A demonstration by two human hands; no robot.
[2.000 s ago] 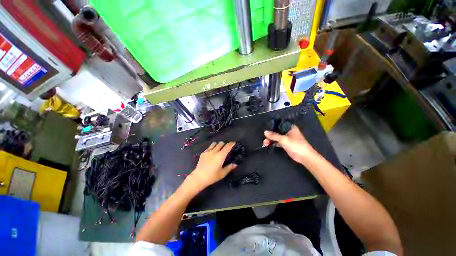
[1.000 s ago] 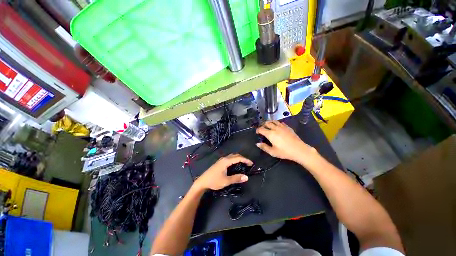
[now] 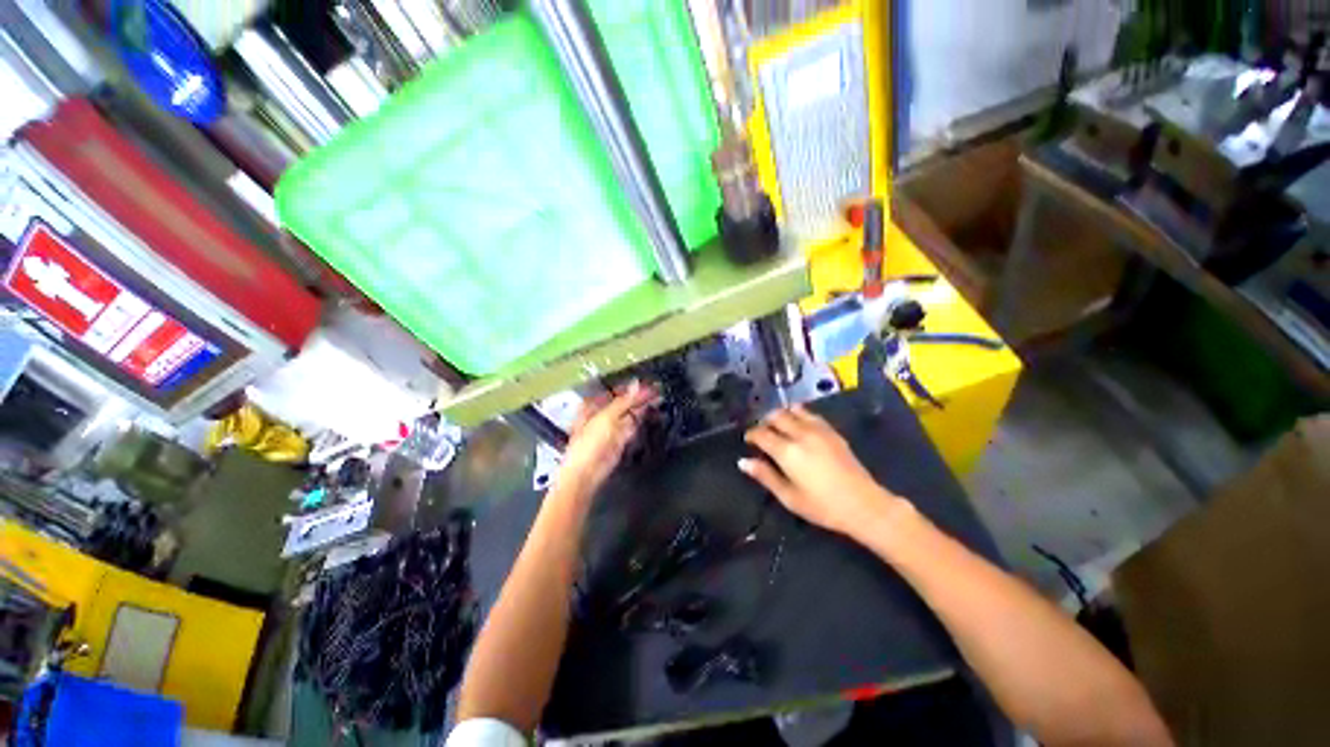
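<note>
My left hand (image 3: 605,435) is at the left part of the press opening, at a dark bunch of cable leads (image 3: 668,412) under the green platen edge; its fingers are partly hidden and blurred, and I cannot tell whether it grips them. My right hand (image 3: 811,464) lies palm down near the back right of the black mat (image 3: 831,613), fingers slightly bent; what is under it is hidden. A small coiled black lead bundle (image 3: 715,666) lies near the mat's front edge. More loose black leads (image 3: 664,562) lie on the mat between my forearms.
A large cable pile (image 3: 387,628) is left of the mat. A green plastic tray (image 3: 481,190) stands behind a steel column (image 3: 620,146). Blue-handled nippers (image 3: 912,372) are by the yellow cabinet (image 3: 963,394). A cardboard box (image 3: 1240,584) is at the right.
My left hand has moved from the leads on the mat forward to the bunch at the press. My right hand stays near the mat's back right. The view has shifted.
</note>
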